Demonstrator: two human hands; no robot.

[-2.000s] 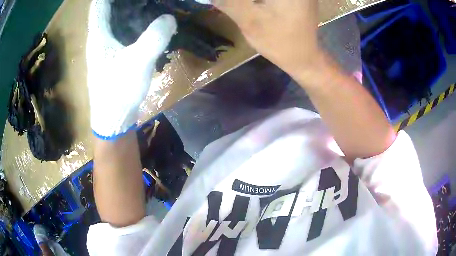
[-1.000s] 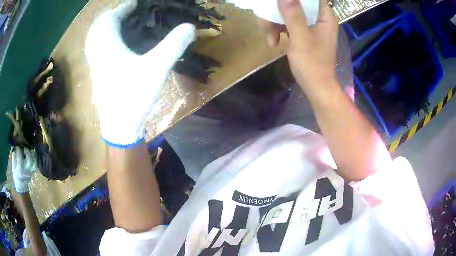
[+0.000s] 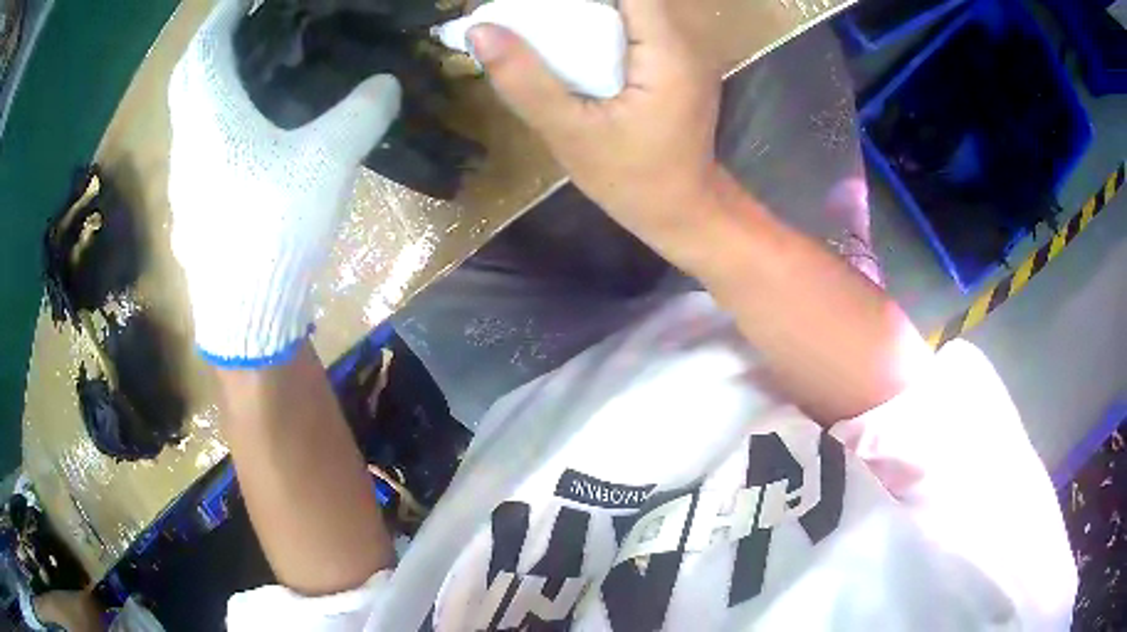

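Note:
My left hand (image 3: 266,185), in a white knitted glove with a blue cuff edge, is around a black ragged bird body (image 3: 334,62) at the top left of the view. My bare right hand (image 3: 630,136) holds a white glue bottle (image 3: 571,43). The bottle's narrow nozzle points left, at the right side of the black bird. The exact spot under the nozzle is too blurred to tell. Dark ragged flaps (image 3: 426,161) hang from the bird towards the board's near edge. The bird lies on the tan board (image 3: 371,253) with shiny film on it.
Black birds with tan legs (image 3: 130,383) lie at the board's left. A green conveyor belt (image 3: 87,74) runs beyond it. Blue crates (image 3: 976,136) with black pieces stand at the right, by yellow-black floor tape (image 3: 1038,266). Another person's hand (image 3: 68,611) shows at the bottom left.
My right hand has brought the white bottle left and down to the bird. My left hand stays around the bird. The other person's gloved hand has left the waiting birds, and one bird there is gone.

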